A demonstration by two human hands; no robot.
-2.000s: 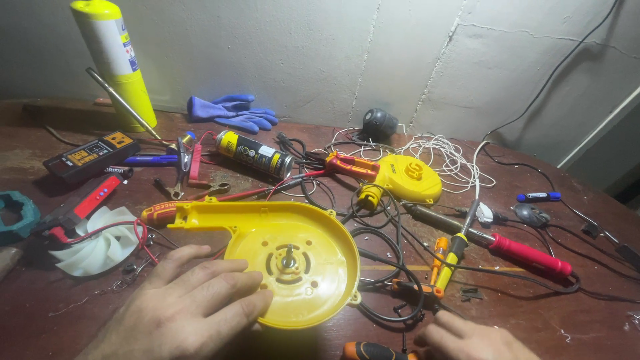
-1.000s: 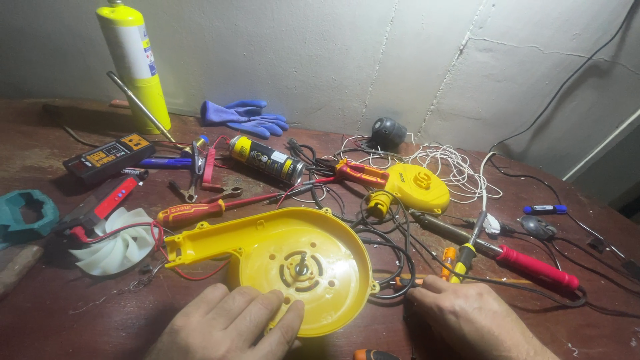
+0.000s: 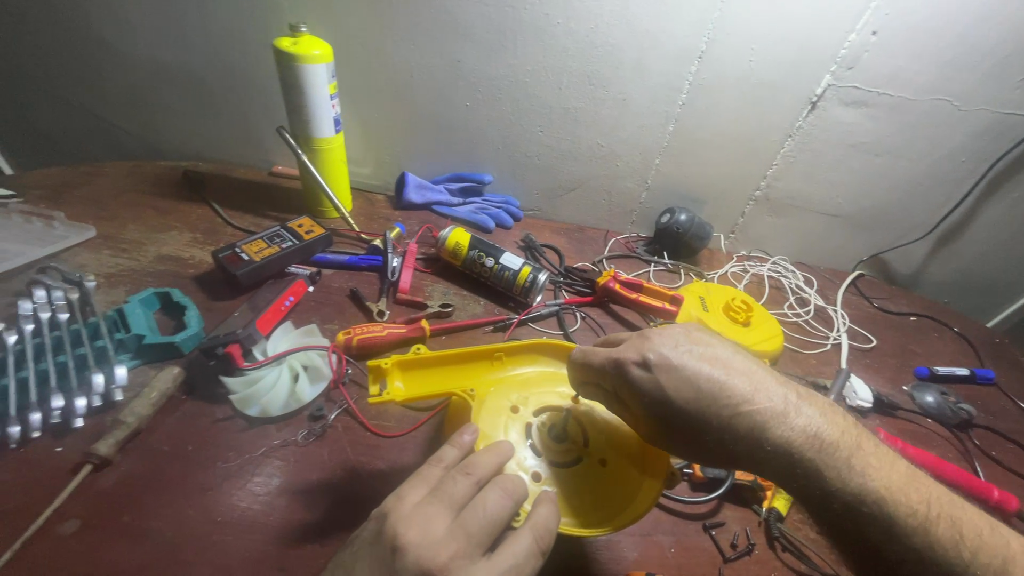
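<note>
A yellow plastic blower housing half [image 3: 616, 480] lies open side up at the middle, a metal shaft [image 3: 564, 428] standing at its centre. Spread fingers of my left hand [image 3: 464, 512] rest on its near left part. My right hand [image 3: 672, 392] reaches over its upper right rim with bent fingers; a small copper-coloured tip shows below them, and whether they grip something is hidden. To the left lies a white fan impeller [image 3: 280, 372] with red wires around it. A red and yellow screwdriver [image 3: 384, 336] lies just behind the housing's outlet.
Behind are a spray can [image 3: 492, 264], orange-handled pliers [image 3: 640, 296], a second yellow housing [image 3: 732, 320] and white cable [image 3: 800, 296]. Left stand a gas cylinder [image 3: 320, 120], a battery tester [image 3: 272, 248] and wrenches [image 3: 60, 352] in a green holder. Several screws [image 3: 732, 544] lie at the lower right.
My right hand has moved from beside the cables at the right of the housing to over its upper right rim. My left hand stays on the housing. The view has swung left.
</note>
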